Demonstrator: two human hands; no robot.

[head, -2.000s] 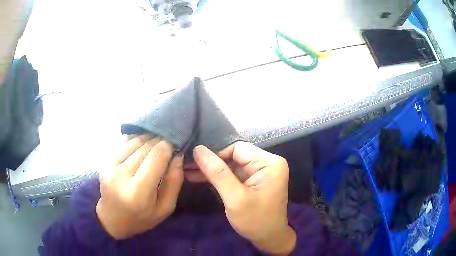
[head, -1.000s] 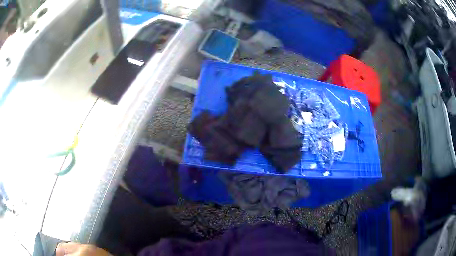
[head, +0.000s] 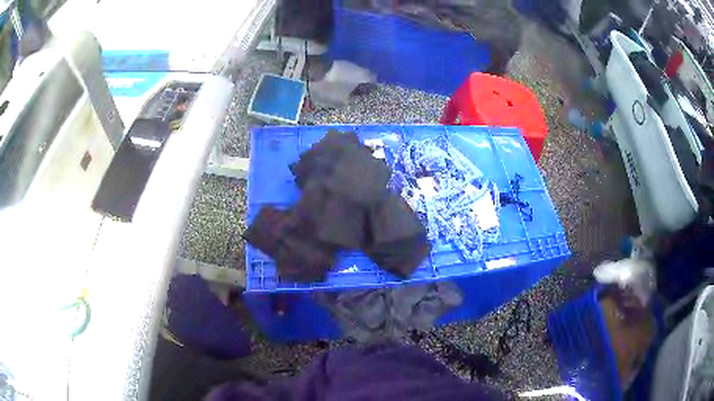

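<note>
Neither of my hands is in the picture. A loose heap of dark cloth pieces (head: 344, 205) lies on the left part of a blue crate lid (head: 517, 227). Clear crumpled plastic bags with white labels (head: 450, 196) lie beside the heap on the same lid. Grey cloth (head: 391, 307) hangs at the crate's near side. Purple clothing (head: 368, 374) shows at the bottom edge.
The white sewing table (head: 129, 274) runs along the left, with a black flat rectangle (head: 129, 174) and a faint green scissors handle (head: 77, 315). A red stool (head: 501, 110) stands beyond the crate. Another blue bin (head: 583, 341) is lower right.
The view has swung right from the table to the crate. Both hands, earlier holding a folded grey piece, have left the picture; one second ago a bit of a hand still showed at the bottom left.
</note>
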